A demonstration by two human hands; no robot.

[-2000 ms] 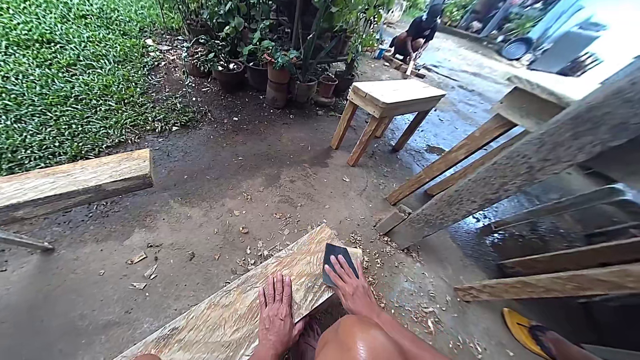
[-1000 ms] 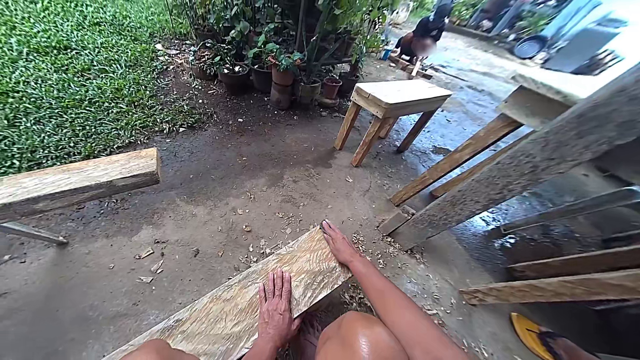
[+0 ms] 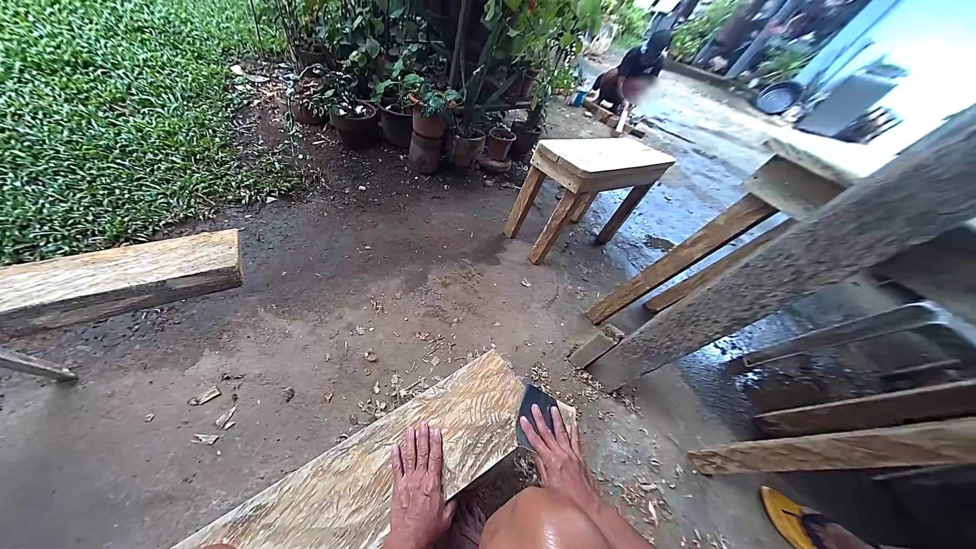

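A thick, rough-faced wooden plank (image 3: 358,465) runs from the bottom edge toward the middle of the view, its far end tilted up to the right. My left hand (image 3: 419,480) lies flat on its top face, fingers spread a little and holding nothing. Under the fingers of my right hand (image 3: 560,457) is a dark sheet of sandpaper (image 3: 538,415), at the right side of the plank's far end. My palm covers part of the sheet's lower edge. My bare knee is close below my right hand.
Wood shavings litter the concrete ground (image 3: 305,343). Another plank (image 3: 122,274) is at the left. Ahead stands a small wooden table (image 3: 602,164); a wooden post (image 3: 793,259) leans at the right above wooden legs (image 3: 839,450). A person (image 3: 637,72) crouches far off near potted plants (image 3: 354,122).
One second ago my right hand was at the plank's far tip; now it is lower and farther right, with the dark sheet visible under the fingers. My left hand stays on the plank.
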